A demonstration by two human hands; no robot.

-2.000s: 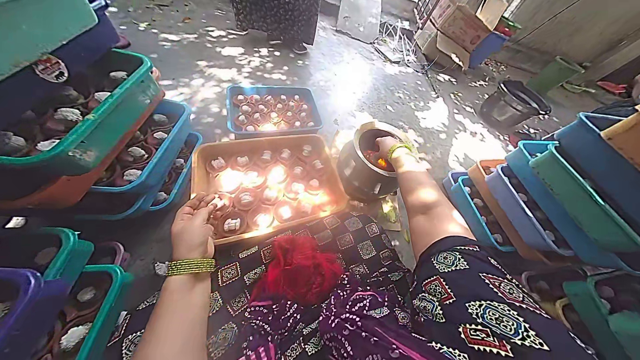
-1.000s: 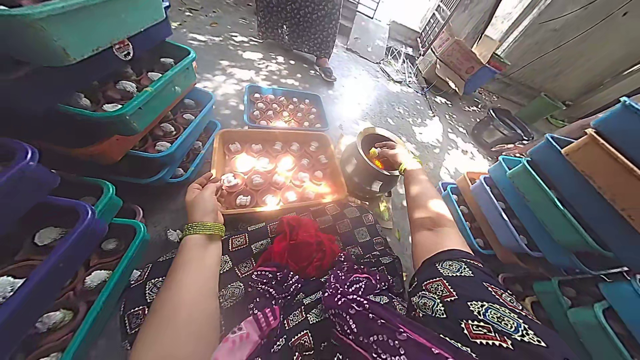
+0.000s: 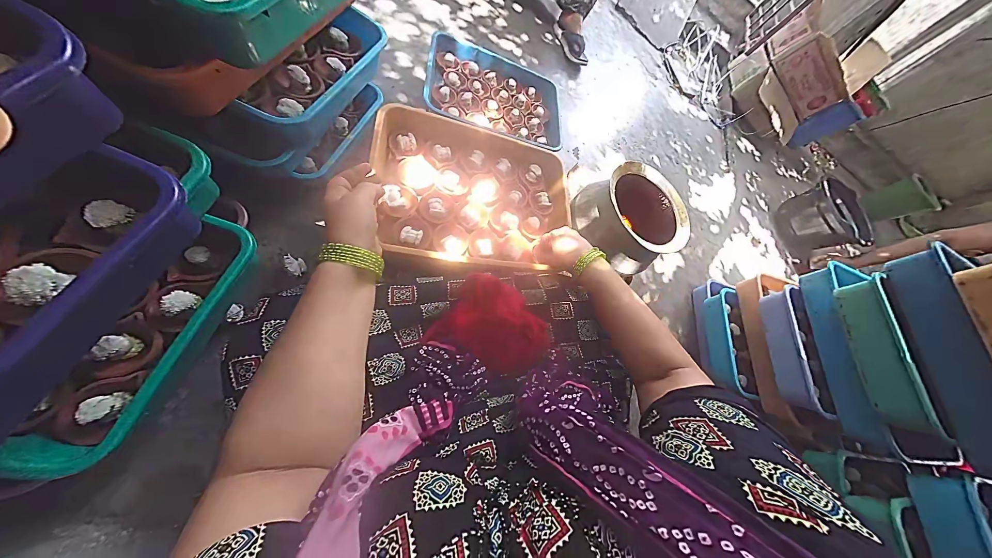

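Note:
An orange plastic tray (image 3: 465, 260) in front of me holds rows of small clay pots, each topped with white material; sunlight glares on some. My left hand (image 3: 353, 211) is at the tray's left edge, its fingers reaching over the rim by a pot. At the near right corner, my right hand (image 3: 562, 248) holds the rim. Just right of the tray stands a round metal pot (image 3: 604, 221) with a dark reddish inside. Beyond the tray lies a blue tray (image 3: 496, 58) of similar clay pots.
Stacked trays of clay pots rise at the left, with a green tray (image 3: 186, 349) nearest. More stacked trays (image 3: 876, 349) stand at the right. Cardboard boxes (image 3: 810, 74) and a black bucket (image 3: 825, 213) lie farther back. A person's foot (image 3: 572, 45) is beyond the blue tray.
My right hand has come out of the metal pot and moved left to the orange tray's near right corner. My left hand stays at the tray's left edge. The view has tilted.

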